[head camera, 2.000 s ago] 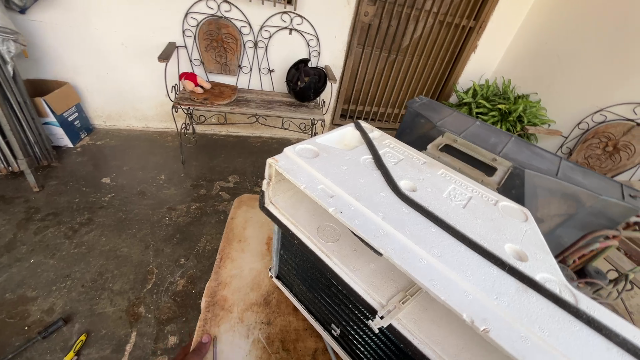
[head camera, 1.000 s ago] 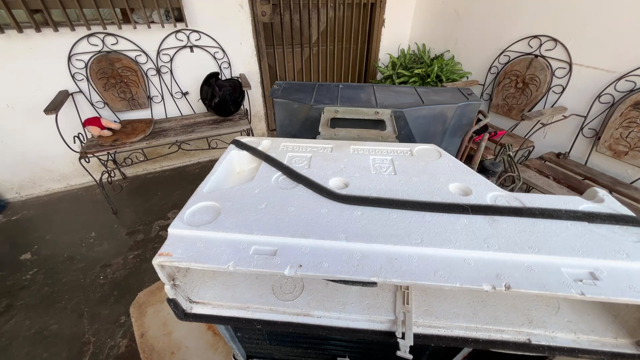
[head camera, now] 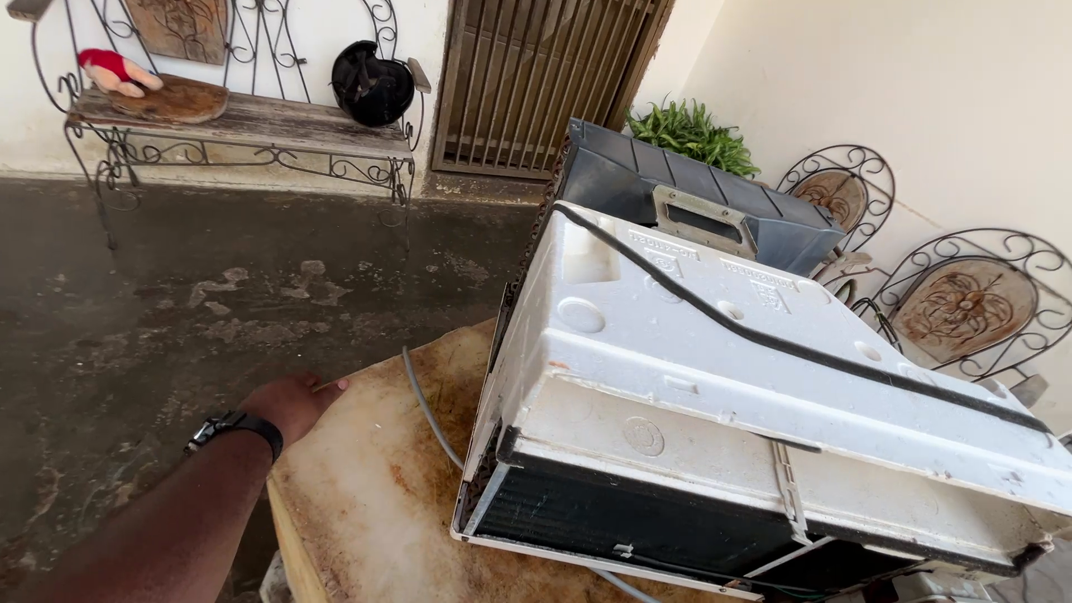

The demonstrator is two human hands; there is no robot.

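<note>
My left hand (head camera: 293, 406), with a black watch on its wrist, is at the left edge of a stained wooden tabletop (head camera: 360, 469). Its fingertips touch or lie just over that edge; its grip is partly hidden. On the tabletop stands an air conditioner unit with a white foam housing (head camera: 620, 360) and dark finned coil (head camera: 620, 519). A black foam strip (head camera: 712, 314) runs across the housing top. A grey cable (head camera: 425, 410) comes out beside the unit's left side. My right hand is out of view.
Behind the foam stands a grey plastic casing (head camera: 611, 172). A metal bench (head camera: 276, 126) with a black helmet (head camera: 373, 84) and a soft toy (head camera: 113, 71) stands by the wall. A potted plant (head camera: 695, 138) and ornate chairs (head camera: 963, 310) are beyond the unit.
My left hand and forearm have come into view at the tabletop's left edge; one second ago no hand showed. The view has swung and tilted.
</note>
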